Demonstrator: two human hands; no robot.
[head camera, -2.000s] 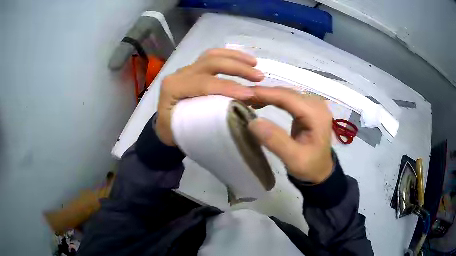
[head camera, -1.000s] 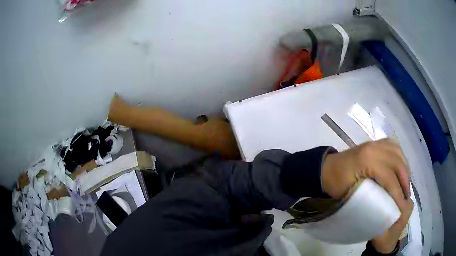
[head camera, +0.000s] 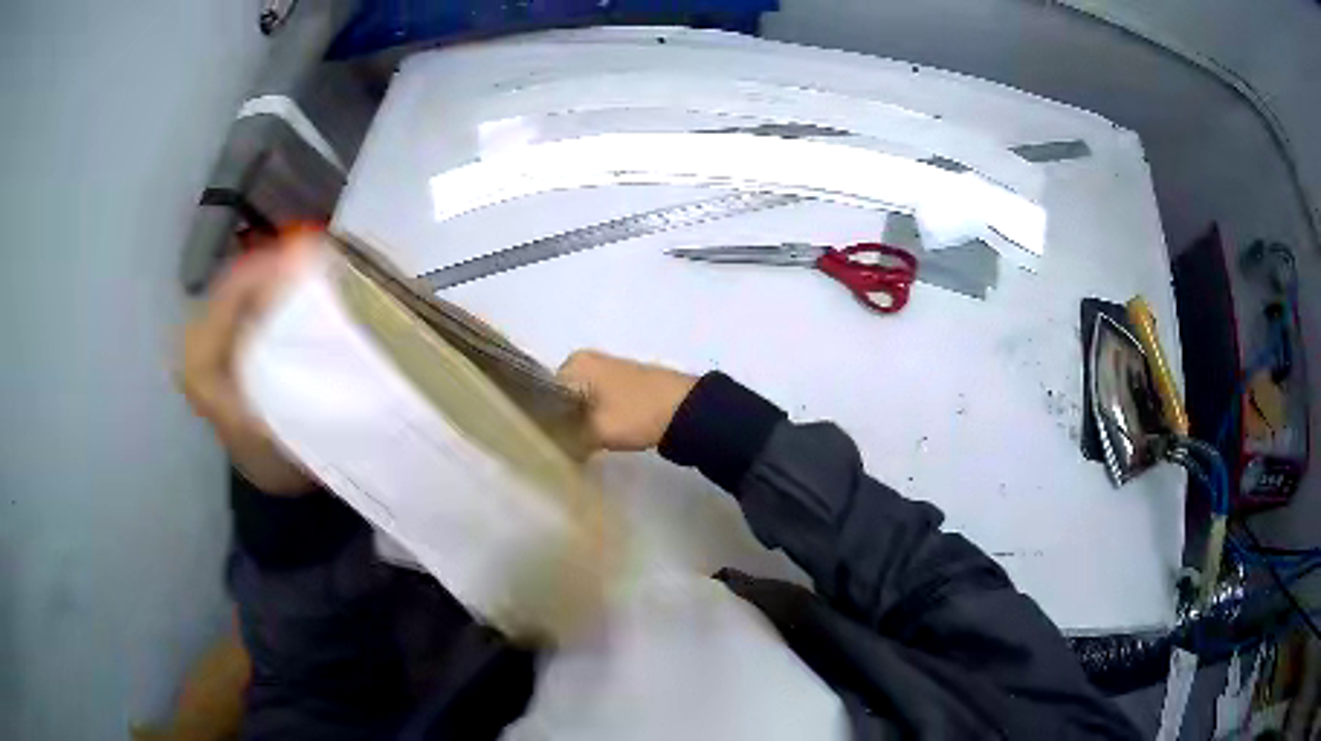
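A thick folded bundle of waistband pieces (head camera: 420, 449), white outside with khaki layers at its edge, is held above the near left of the white table and is partly blurred. My left hand (head camera: 239, 355) grips its upper left end and is blurred. My right hand (head camera: 626, 398) is closed around its khaki layers on the right side, with the fingertips hidden behind the cloth. The bundle's lower end blurs into the pale cloth over my lap.
On the white table (head camera: 811, 377) lie bright white curved strips (head camera: 638, 159), a steel ruler (head camera: 580, 236), red-handled shears (head camera: 865, 272) and a grey template (head camera: 956, 268). A steam iron (head camera: 1123, 384) rests at the right. A blue roll (head camera: 551, 18) lies behind the far edge.
The view has swung from the left floor side back over the table. The bundle is now stretched longer and slanted between both hands, with my right hand on its right side.
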